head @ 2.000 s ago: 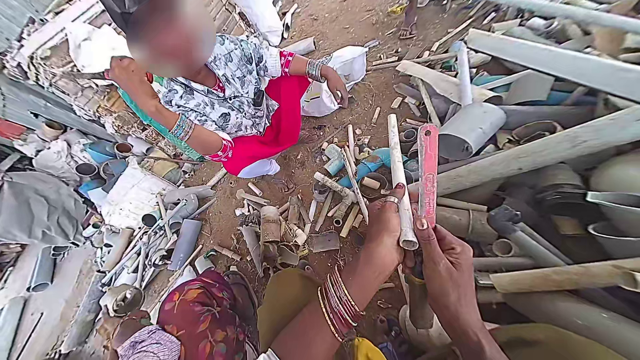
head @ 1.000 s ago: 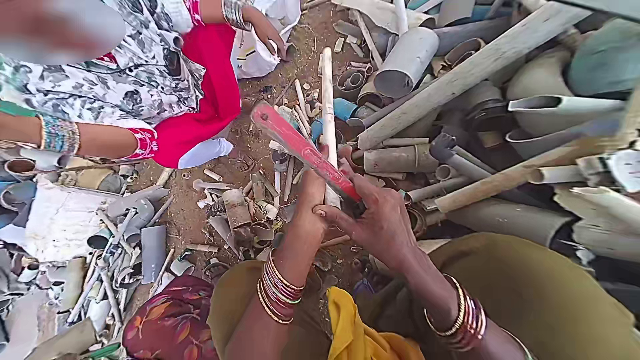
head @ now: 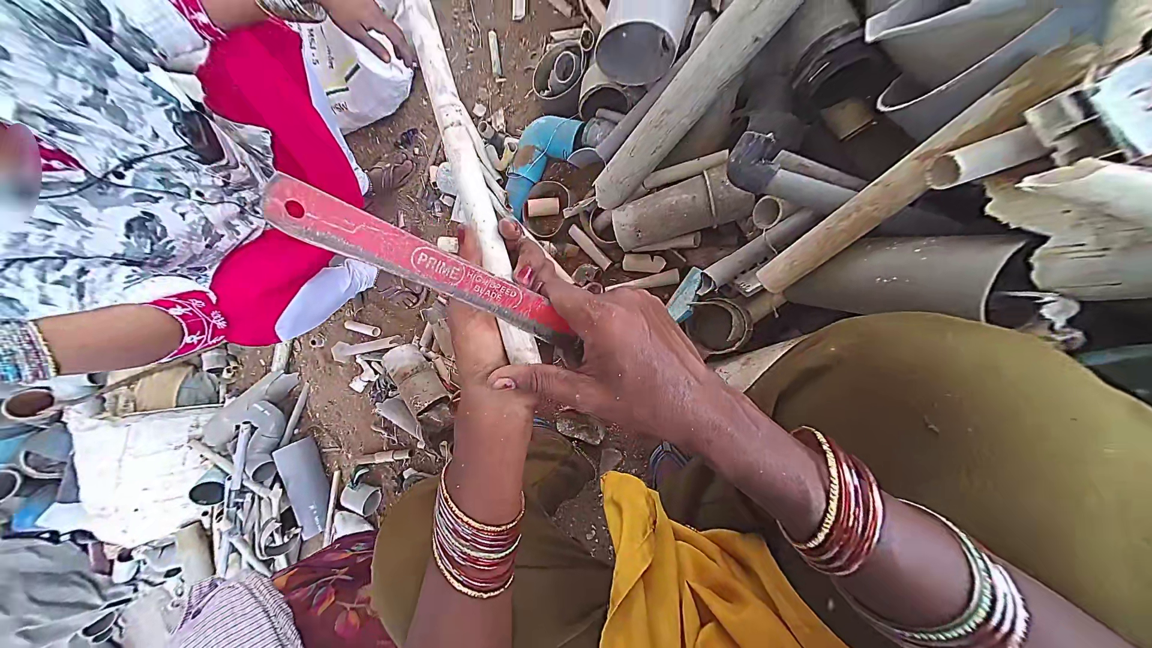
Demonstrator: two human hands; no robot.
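Observation:
A long white plastic pipe (head: 463, 162) runs up from between my hands, and my left hand (head: 479, 337) is closed around its lower part. In my right hand (head: 621, 346) is a red hacksaw blade (head: 387, 247), gripped at its dark lower end. The blade lies slanting across the pipe, its holed end pointing to the upper left; whether its edge touches the pipe is unclear. My right thumb rests near my left wrist, and my right fingers reach over by the pipe. Part of my left fingers is hidden behind the blade and pipe.
A person in red trousers (head: 288, 108) sits at the left, one hand near the pipe's far end. Blue pipe fittings (head: 540, 157) and cut pipe pieces lie on the soil ahead. Larger grey pipes (head: 909, 274) are heaped at the right. More scrap and a white sack (head: 135, 468) lie lower left.
The red blade, upright beside the pipe two seconds ago, now slants across it to the left. The view has moved nearer to my hands.

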